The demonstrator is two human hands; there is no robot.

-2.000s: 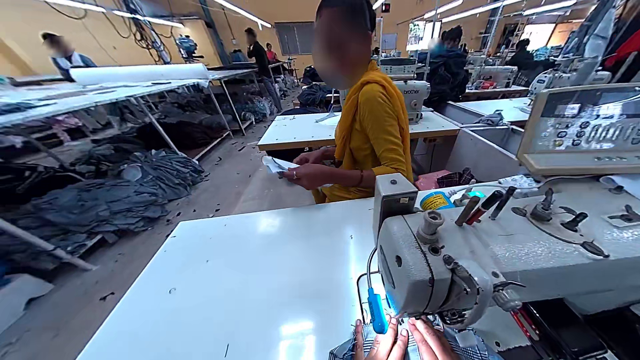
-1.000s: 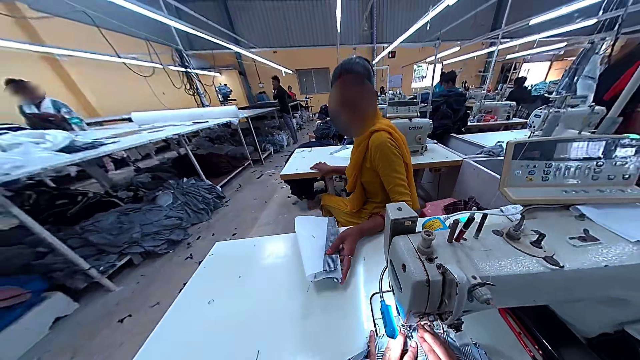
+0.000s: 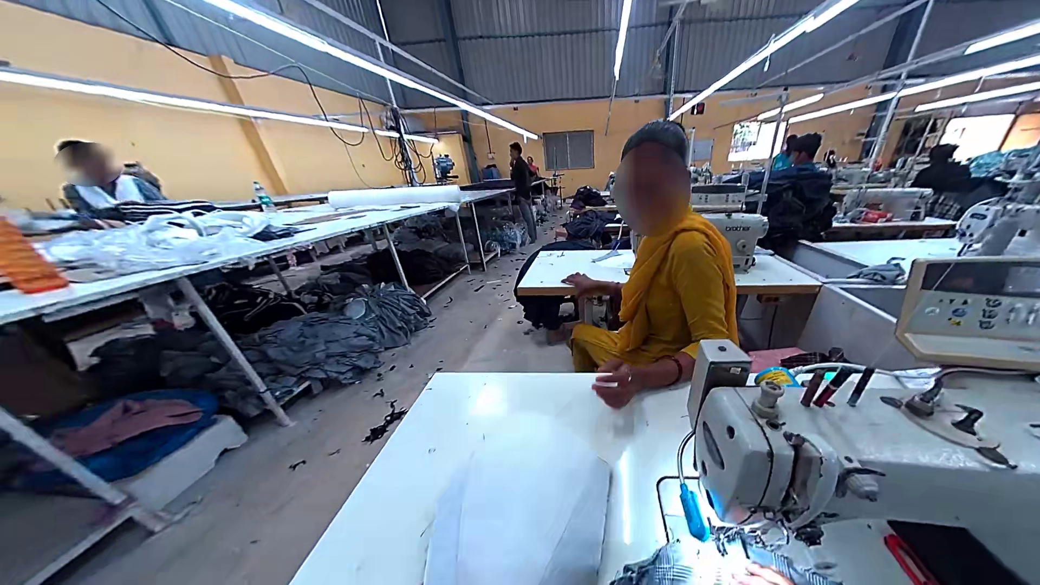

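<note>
At the bottom edge, a small part of my right hand (image 3: 765, 575) shows, its fingertips on a grey plaid cloth (image 3: 662, 566) below the head of a white sewing machine (image 3: 756, 455). Bright lamp light washes out the cloth beside the fingers, and the rest of the hand is cut off. My left hand cannot be made out. A blue lamp-like piece (image 3: 695, 512) hangs at the needle end. Left of the machine, a pale, thin sheet-like piece (image 3: 520, 512) lies on the white machine table (image 3: 390, 496).
Across the table sits a co-worker in yellow (image 3: 699, 276), one hand (image 3: 617, 384) over its far edge. A control panel (image 3: 975, 313) stands on the right. A black item (image 3: 959, 552) lies below the machine arm. On the left are a long cutting table (image 3: 325, 231) and dark cloth heaps (image 3: 325, 333).
The co-worker's hand has drawn back from the pale sheet and striped piece it held over my table. A pale sheet now lies nearer me. The view has shifted, and less of my hands shows.
</note>
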